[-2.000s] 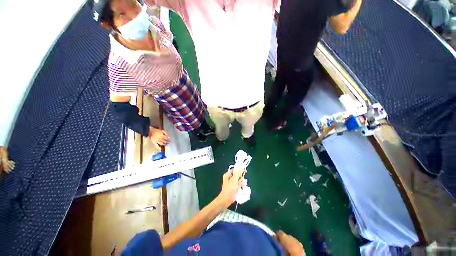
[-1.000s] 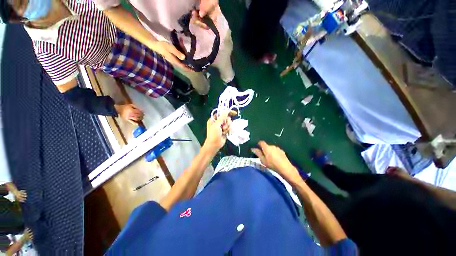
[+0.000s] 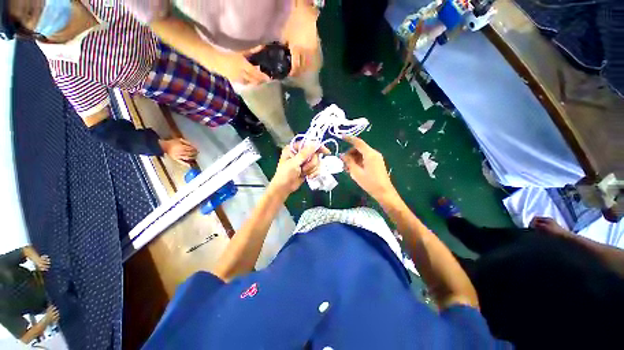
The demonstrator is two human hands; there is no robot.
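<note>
A looped white cord [image 3: 330, 123] is bunched in front of me above the floor. My left hand [image 3: 297, 164] is closed around the bundle, with loops standing out above the fingers. White blocky pieces [image 3: 324, 175] hang at its lower right side; they look like plug adapters. My right hand [image 3: 362, 161] is at the right side of the bundle, its fingers touching or very close to the cord and the white pieces. Whether it grips anything is too blurred to tell.
A long ruled bar [image 3: 195, 195] with blue clamps [image 3: 219, 198] juts past the left table. A dark pen-like item [image 3: 202, 243] lies there. A person in pink holds a dark band [image 3: 272, 61]. A person in black is close at lower right. Scraps [image 3: 428, 163] lie on the green floor.
My right hand has moved up from near my waist to the cord bundle. My left hand still holds it. The person in pink has gathered the dark band into a smaller shape.
</note>
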